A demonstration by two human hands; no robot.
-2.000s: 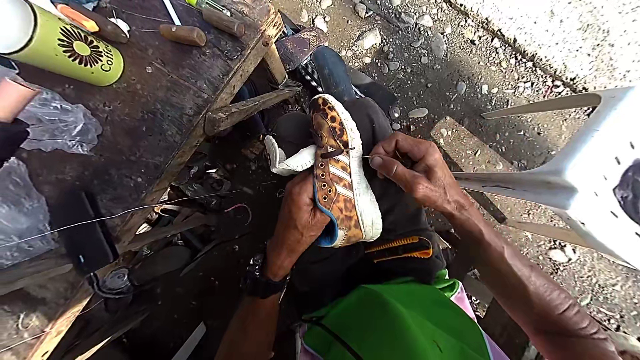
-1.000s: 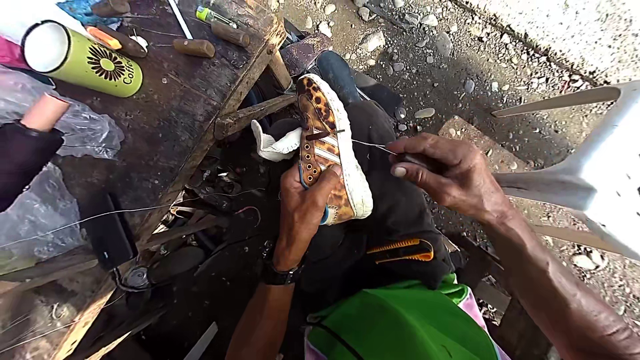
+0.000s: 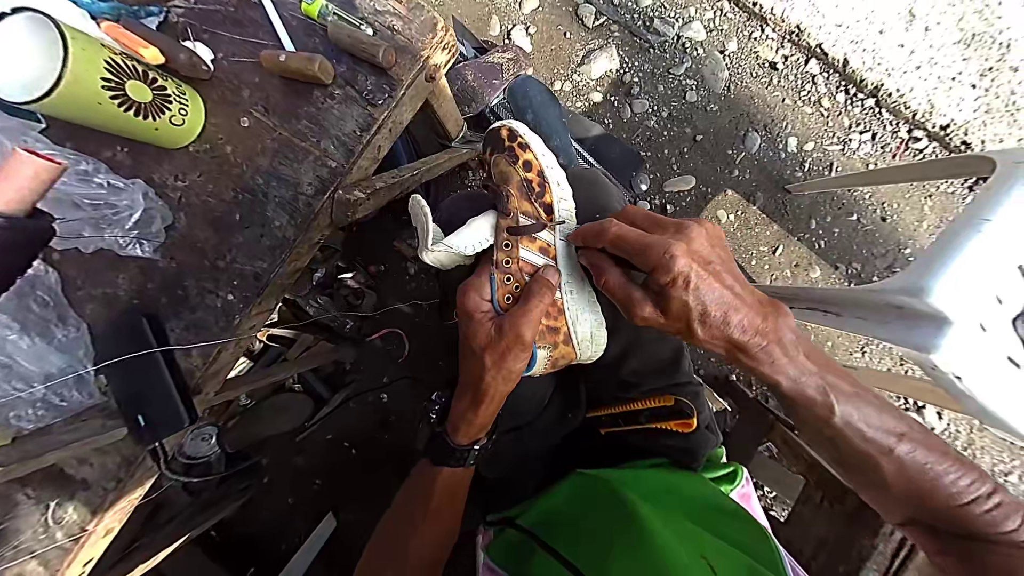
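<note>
A leopard-print sneaker [image 3: 534,248] with a white sole, white side stripes and a row of eyelets lies over my lap. My left hand [image 3: 504,328] grips its middle, thumb on the striped side. A dark lace [image 3: 528,229] shows by the stripes, and the white tongue [image 3: 458,240] hangs out to the left. At the sole's edge, my right hand [image 3: 656,268] pinches something small and thin between thumb and forefinger, mostly hidden by the fingers. A thin pale thread [image 3: 352,314] runs from the far left toward my left hand.
A worn wooden table [image 3: 264,160] stands at left with a green cup [image 3: 120,88], a wooden-handled tool [image 3: 298,67], plastic bags [image 3: 104,192] and a black box-like object [image 3: 140,380]. A white plastic chair [image 3: 952,296] is at right. Another person's hand [image 3: 28,180] shows at the left edge.
My right hand, which was away from the shoe with a thin strand stretched between them one second ago, has come back to the sole's edge. My left hand keeps its hold on the sneaker.
</note>
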